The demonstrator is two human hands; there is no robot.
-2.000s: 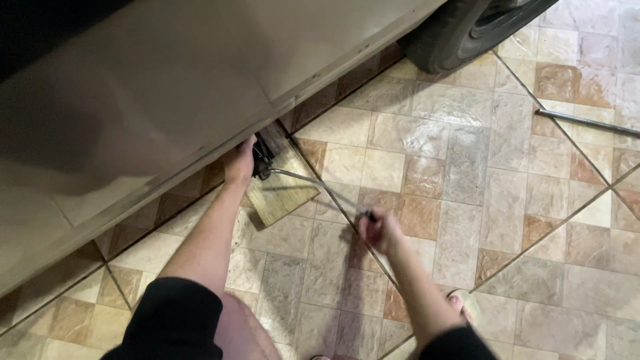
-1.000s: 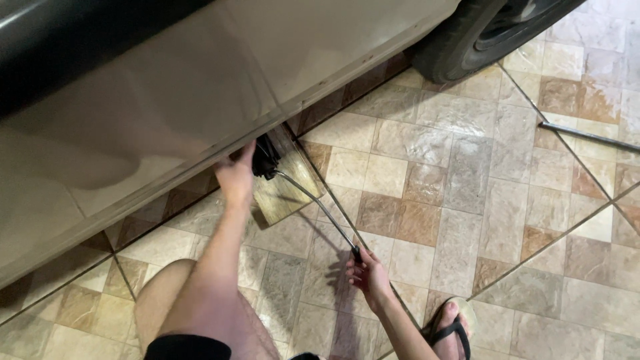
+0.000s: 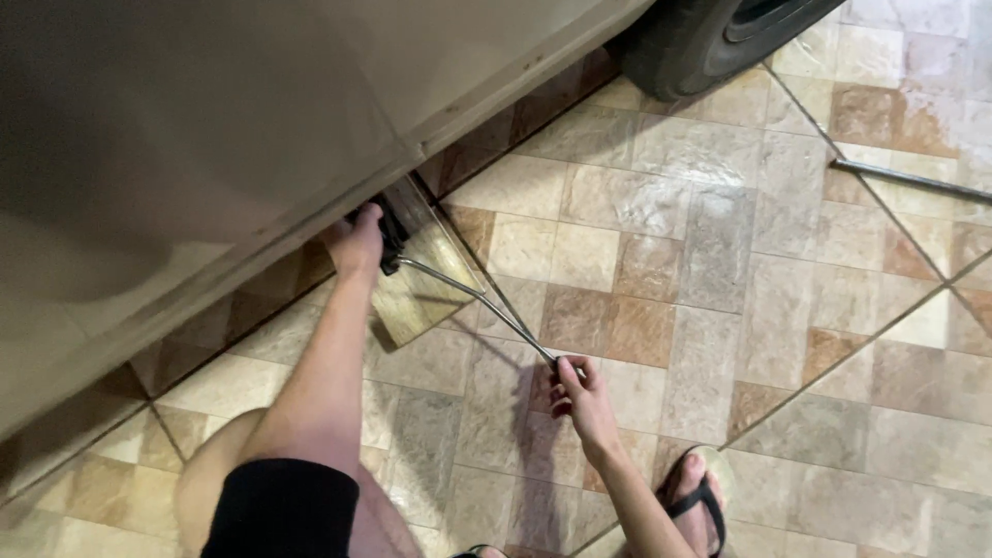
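My left hand (image 3: 358, 240) grips the black car jack (image 3: 394, 240) under the sill of a car (image 3: 256, 139); its fingers are partly hidden beneath the body. The jack stands on a wooden board (image 3: 426, 298) lying on the tiles. A bent metal crank rod (image 3: 480, 298) runs from the jack toward the lower right. At its far end, my right hand (image 3: 577, 387) holds the dark tip between thumb and fingers.
A car wheel (image 3: 682, 54) stands at the upper right. A metal bar (image 3: 914, 182) lies on the tiled floor (image 3: 713, 248) at the right. My foot in a black-strapped flip-flop (image 3: 701, 496) is at the bottom, right of my right forearm.
My right hand stays at the rod's end, which has shifted in its turn. The flip-flop foot, mostly covered by my arm two seconds ago, shows more. My left hand remains at the jack.
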